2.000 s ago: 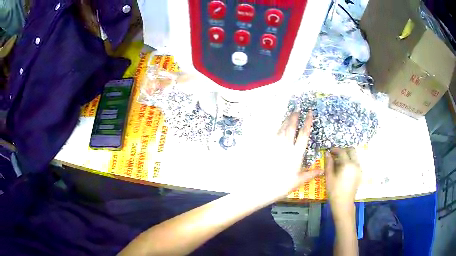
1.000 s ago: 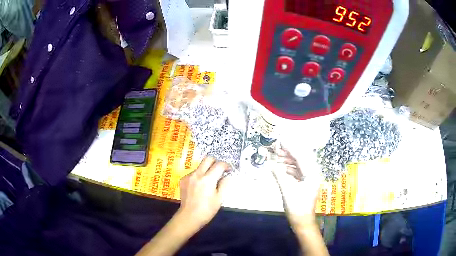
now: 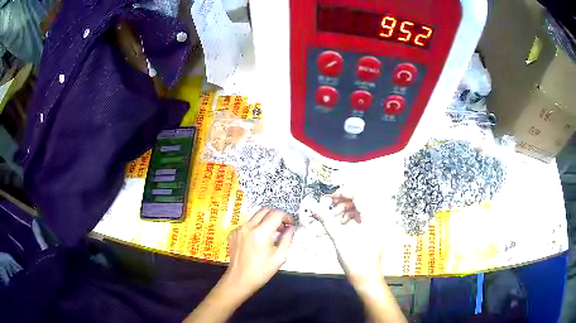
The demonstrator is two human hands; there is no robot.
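The white machine head with its red and dark-grey control panel (image 3: 372, 82) shows 952 and hangs over the white tabletop. My left hand (image 3: 259, 243) is at the front edge of the left pile of small silvery parts (image 3: 268, 176), fingers bent; its fingertips are too blurred to tell if they hold a part. My right hand (image 3: 338, 221) is at the small metal die (image 3: 316, 192) below the machine head, fingertips touching or almost touching it; any part in them is hidden by glare. A second silvery pile (image 3: 451, 173) lies to the right.
A smartphone (image 3: 168, 173) with a lit screen lies on yellow printed tape (image 3: 208, 202) at the left. Dark purple cloth with white buttons (image 3: 88, 126) is heaped further left. A clear plastic bag (image 3: 227, 135) lies by the left pile. A cardboard box (image 3: 537, 120) stands at the right.
Both hands have left the right pile, where they were two seconds ago. My left hand is now by the left pile; my right hand has moved left onto the die. The view has shifted.
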